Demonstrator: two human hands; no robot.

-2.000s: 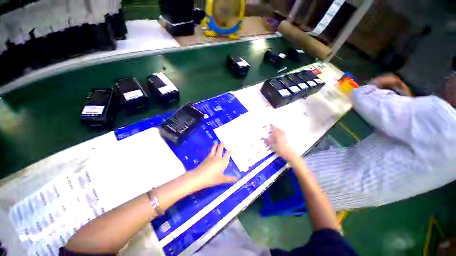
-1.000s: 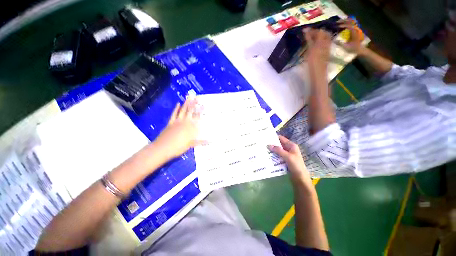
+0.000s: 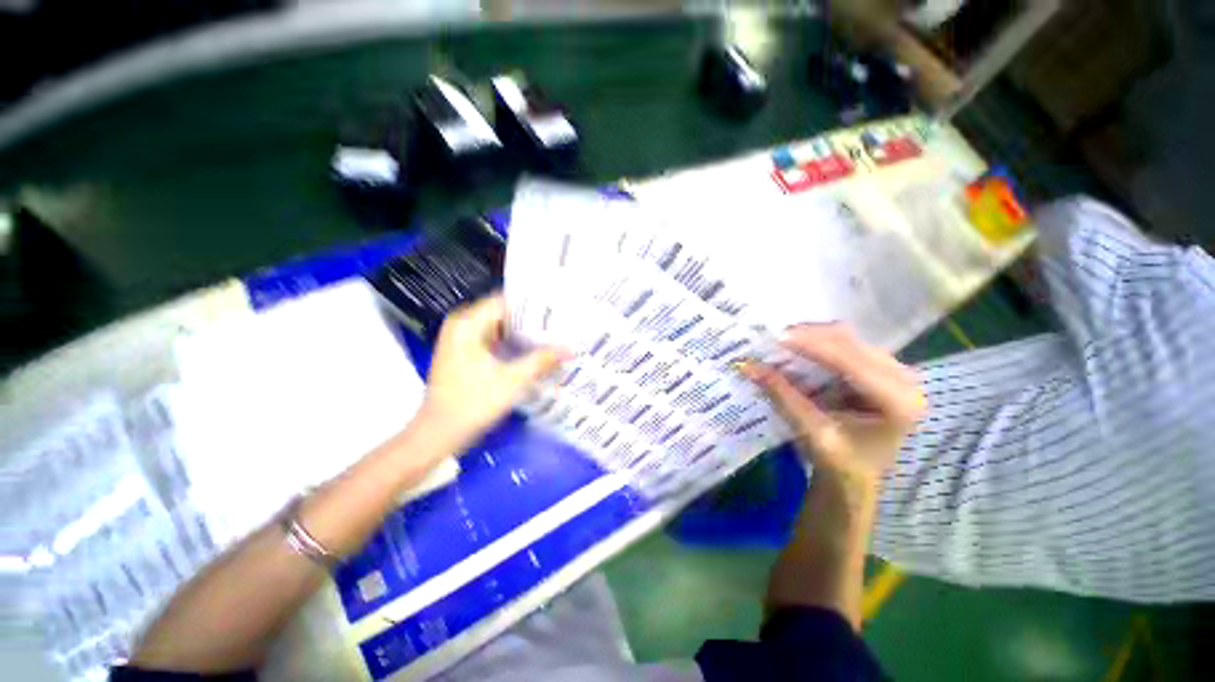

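Observation:
A white label sheet [image 3: 640, 353] with rows of small dark print is held up above the bench, tilted and slightly blurred. My left hand [image 3: 486, 366] grips its left edge. My right hand [image 3: 846, 393] pinches its right edge between thumb and fingers. A black product box [image 3: 433, 277] lies on the blue printed sheet [image 3: 486, 513], partly hidden behind the label sheet and my left hand.
A blank white sheet [image 3: 287, 386] and more label sheets [image 3: 113, 520] lie at left. Labelled black boxes [image 3: 460, 127] stand on the green conveyor belt [image 3: 253, 147]. Red-and-blue cards [image 3: 813, 163] lie on the far bench. A person in a striped sleeve [image 3: 1026, 440] is at right.
The sheet is lifted and turned, now showing denser print. Both hands have risen with it. The neighbour's hands and the black box they held have left that bench area. The camera view has shifted.

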